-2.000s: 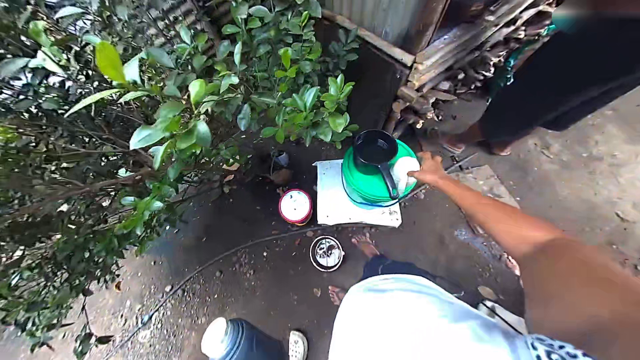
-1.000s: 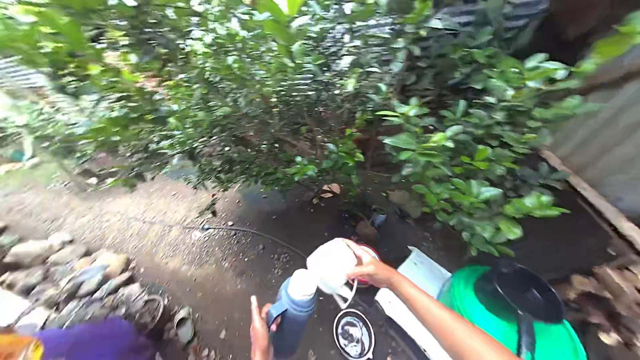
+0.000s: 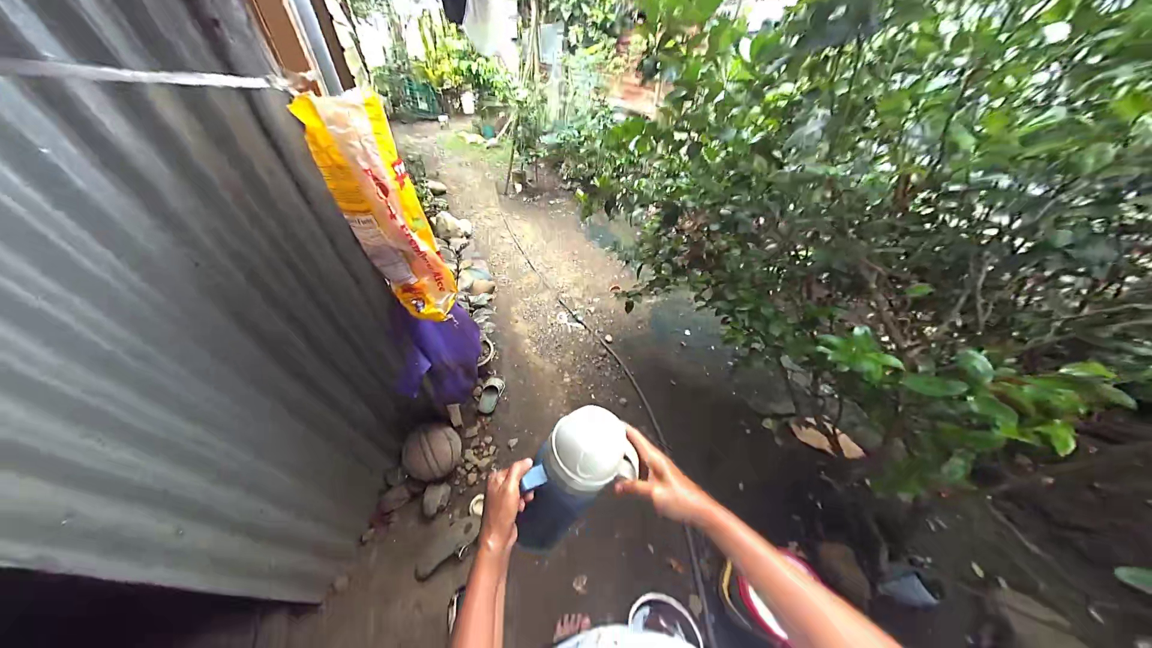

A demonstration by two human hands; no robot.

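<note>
A blue insulated jug (image 3: 551, 515) with a white cup-shaped lid (image 3: 587, 443) on top is held up in front of me, low in the middle of the view. My left hand (image 3: 506, 504) grips the jug's light blue handle (image 3: 533, 478). On the other side, my right hand (image 3: 664, 479) holds the small loop handle of the white lid. The lid sits over the jug's mouth; whether it is fastened, I cannot tell.
A corrugated metal wall (image 3: 180, 342) stands at left, with a yellow plastic sack (image 3: 382, 207) and purple cloth (image 3: 445, 353) hanging there. Below lie a ball (image 3: 432, 452) and stones. A hose (image 3: 621, 364) runs along the dirt path. Bushes (image 3: 864, 234) fill the right; a red-rimmed container (image 3: 765, 598) is low right.
My right hand, earlier at the white item by the green container, has carried it to the jug and holds it on top. My left hand has come to the jug's handle. The view has swung left.
</note>
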